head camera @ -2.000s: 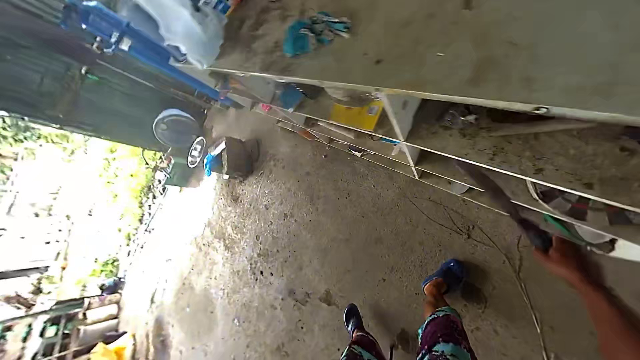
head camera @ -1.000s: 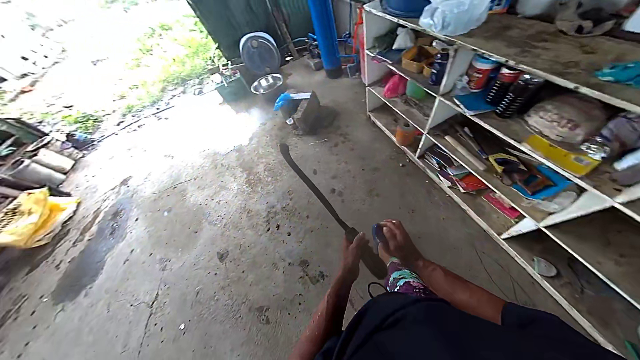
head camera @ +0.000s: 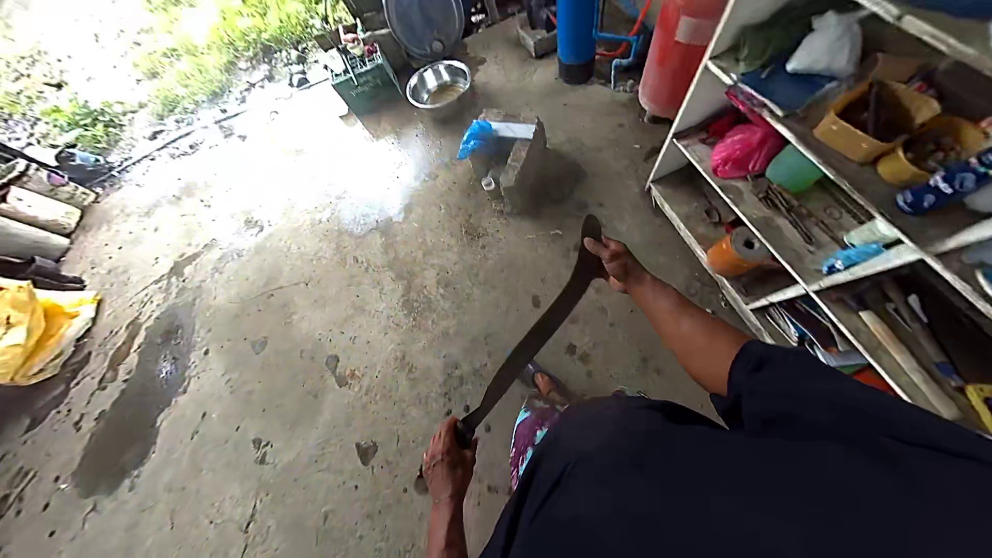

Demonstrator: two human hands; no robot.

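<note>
A long dark machete [head camera: 535,341] with a curved tip slants across the view above the concrete floor. My left hand [head camera: 449,463] is closed round its dark handle at the lower end. Near the upper end, my right hand [head camera: 616,264] grips the blade just below the tip, thumb on the flat side. Beyond the tip stands a concrete hollow block [head camera: 521,167] with a blue plastic bag [head camera: 477,139] on its left side. Behind the block, a steel basin [head camera: 439,84] holds some liquid.
White shelving [head camera: 783,271] with tools and containers runs along the right. A red tank [head camera: 682,58] and a blue pipe [head camera: 576,39] stand at the back. At the left lie a yellow sack [head camera: 43,329] and logs [head camera: 39,209]; a wet patch [head camera: 139,411] marks the floor.
My right hand has moved from near the handle to near the machete's tip. A second earlier both hands were close together at the handle end. The view has swung strongly since the oldest frame.
</note>
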